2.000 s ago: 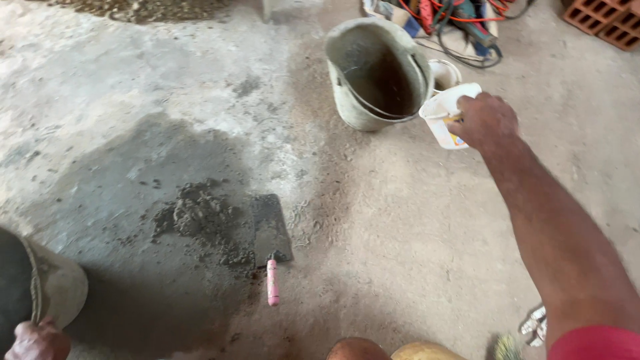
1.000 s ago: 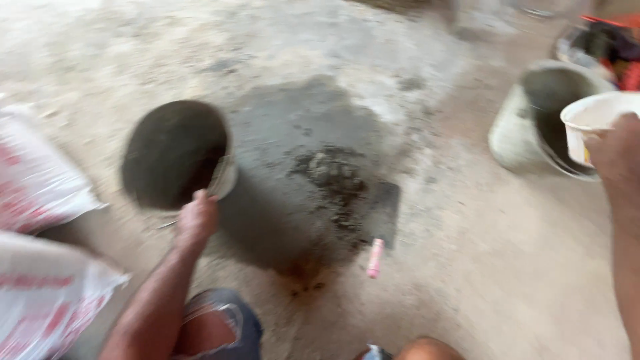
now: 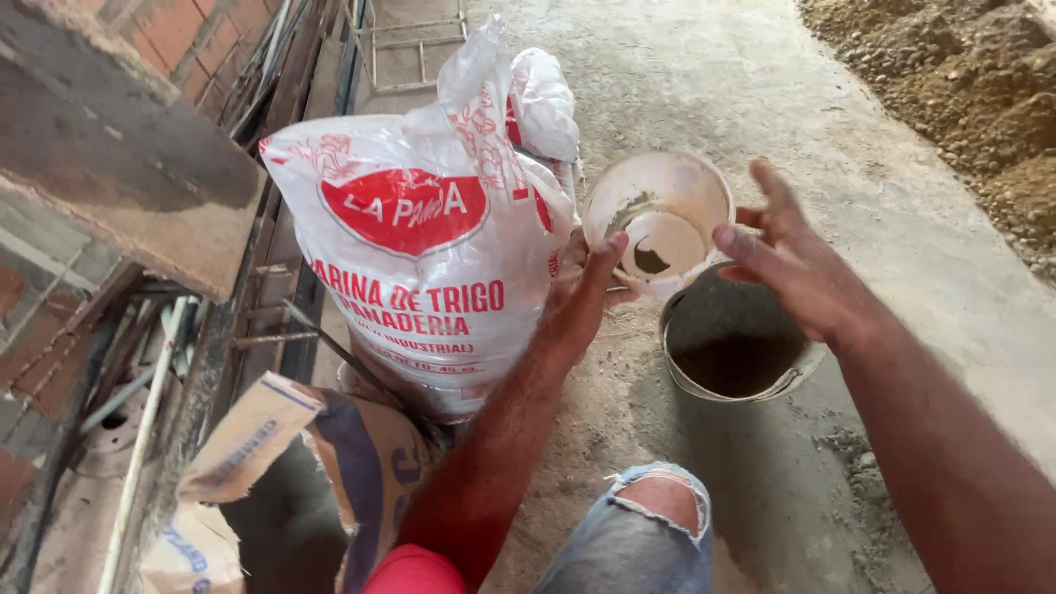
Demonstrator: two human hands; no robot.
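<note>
A small white plastic tub is tilted so that I see into it, with dark residue on its inner wall and bottom. Its left side is gripped by my left hand. My right hand is at the tub's right rim, fingers spread; whether the thumb touches it I cannot tell. Below the tub a bucket with dark contents stands on the wet concrete floor. An open, torn paper cement bag with grey powder inside is at the lower left, under my left forearm.
A full white plastic sack stands left of my hands, another sack behind it. Metal bars and pipes lie along the left; a board juts in at upper left. Gravelly sand is piled at upper right.
The view has swung far left. My left hand has let go of the bucket and now holds the tub, which was in my right hand. The trowel is out of view.
</note>
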